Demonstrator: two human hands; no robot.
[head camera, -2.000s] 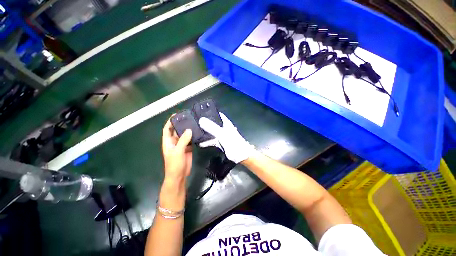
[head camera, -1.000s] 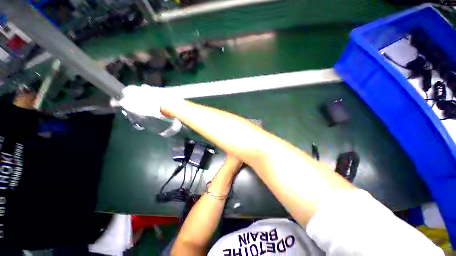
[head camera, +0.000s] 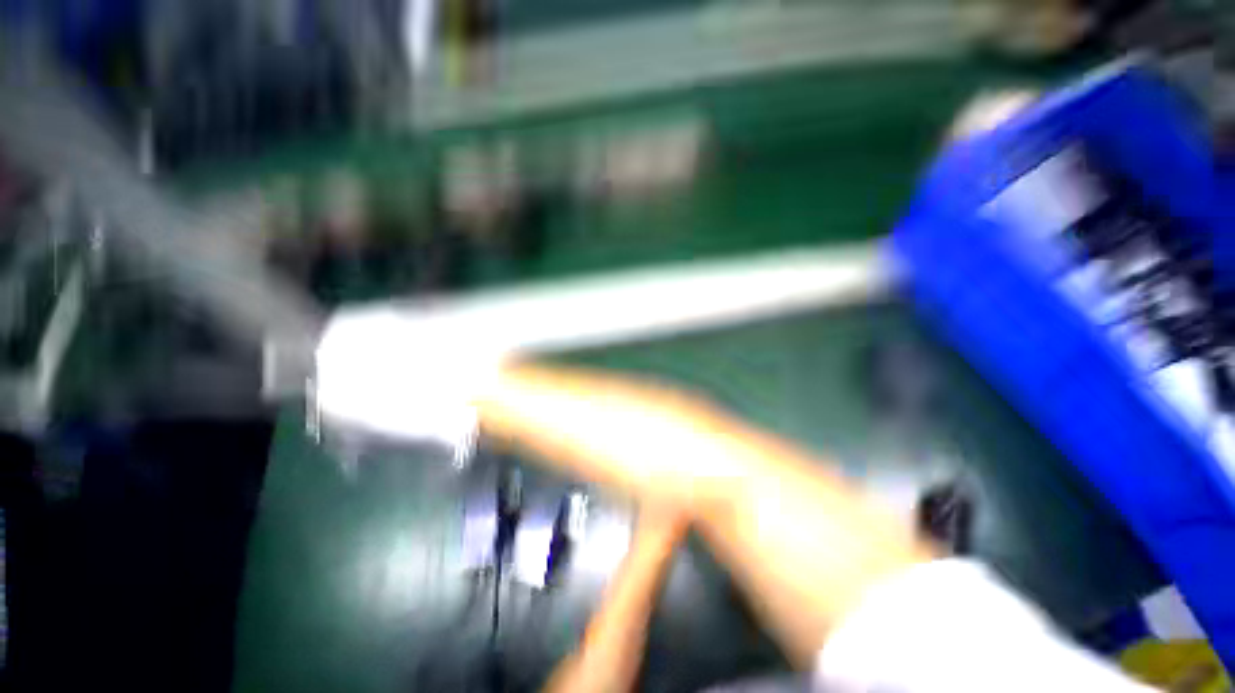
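Note:
The view is strongly blurred. My right hand (head camera: 400, 376), in a white glove, is stretched far left across the bench at the near rail, by the grey post's lower end. Whether it holds anything cannot be told. My left forearm comes up from below and passes under my right forearm; my left hand is hidden there. Pale and black adapters (head camera: 542, 535) lie on the green bench below my right hand. A dark blurred adapter (head camera: 901, 372) and a black cord bundle (head camera: 945, 515) lie farther right.
The blue bin (head camera: 1036, 305) stands at the right with black adapters and cords on white sheet. The white rail (head camera: 677, 301) crosses behind my arm, with the green conveyor beyond. A grey post (head camera: 190, 237) slants at the left. A person in black (head camera: 136, 555) is at the left edge.
Two seconds ago both hands held two black adapters near the bin. Since then my right hand has let go and reached far left. Over the last second the bench scene has shifted lower and blurred.

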